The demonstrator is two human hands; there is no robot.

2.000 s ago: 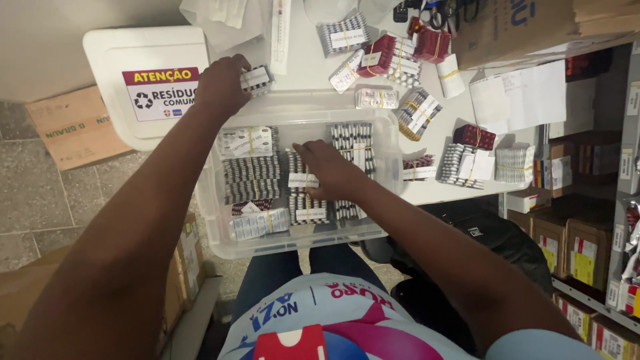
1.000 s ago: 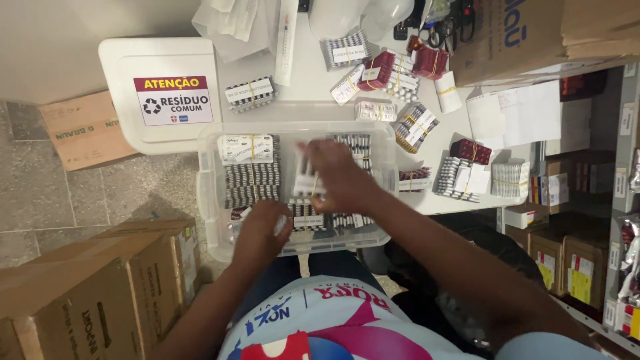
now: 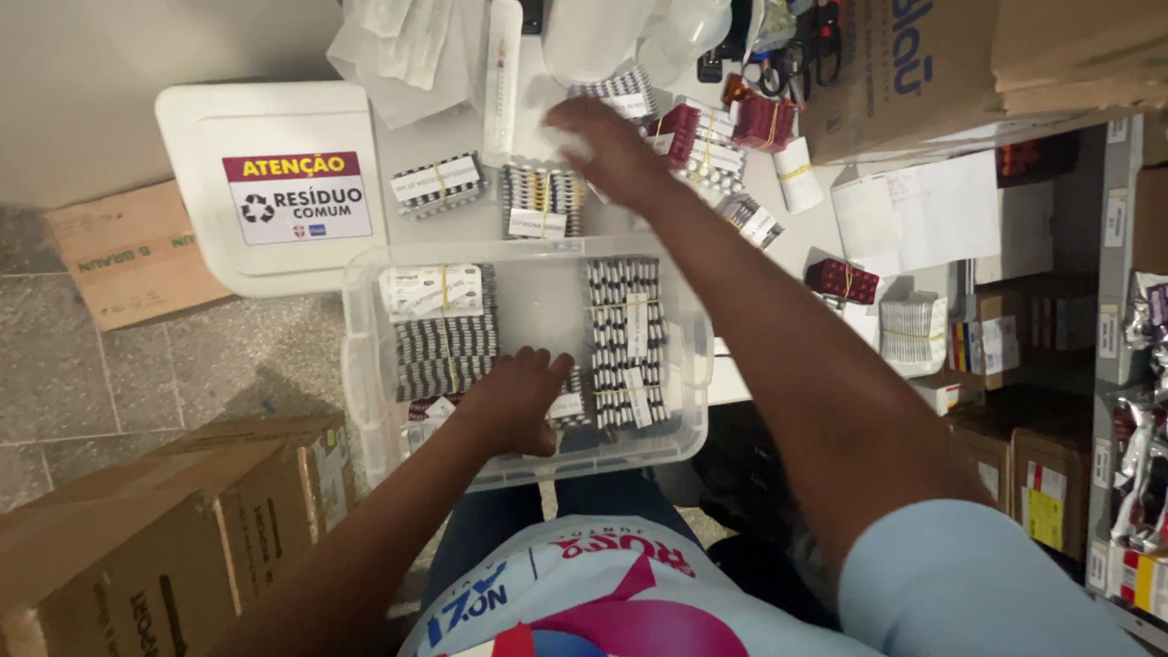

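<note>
A clear plastic bin (image 3: 689, 365) holds banded bundles of blister packs: a striped stack (image 3: 447, 351) on its left side and a long stack (image 3: 628, 338) on its right. My left hand (image 3: 520, 401) reaches into the lower middle of the bin, over a small labelled bundle (image 3: 568, 401); whether its fingers grip it cannot be told. My right hand (image 3: 602, 146) is above the table behind the bin, slightly blurred, fingers spread, with nothing seen in it. Near it lie a black-and-white bundle (image 3: 630, 96) and red blister packs (image 3: 675, 137). A banded bundle (image 3: 542, 203) stands just behind the bin, beside another labelled one (image 3: 438, 185).
A white lid (image 3: 274, 109) with a sign lies left of the bin. Cardboard boxes (image 3: 182, 529) stand at lower left, and a large carton (image 3: 912, 73) at upper right. Scissors (image 3: 789, 73), papers (image 3: 944, 214) and more bundles lie on the white table (image 3: 392, 137). Shelving (image 3: 1109, 319) is at far right.
A banded bundle now stands behind the bin, where the one-second-old frame shows bare table. My right hand has moved from inside the bin to the table behind it.
</note>
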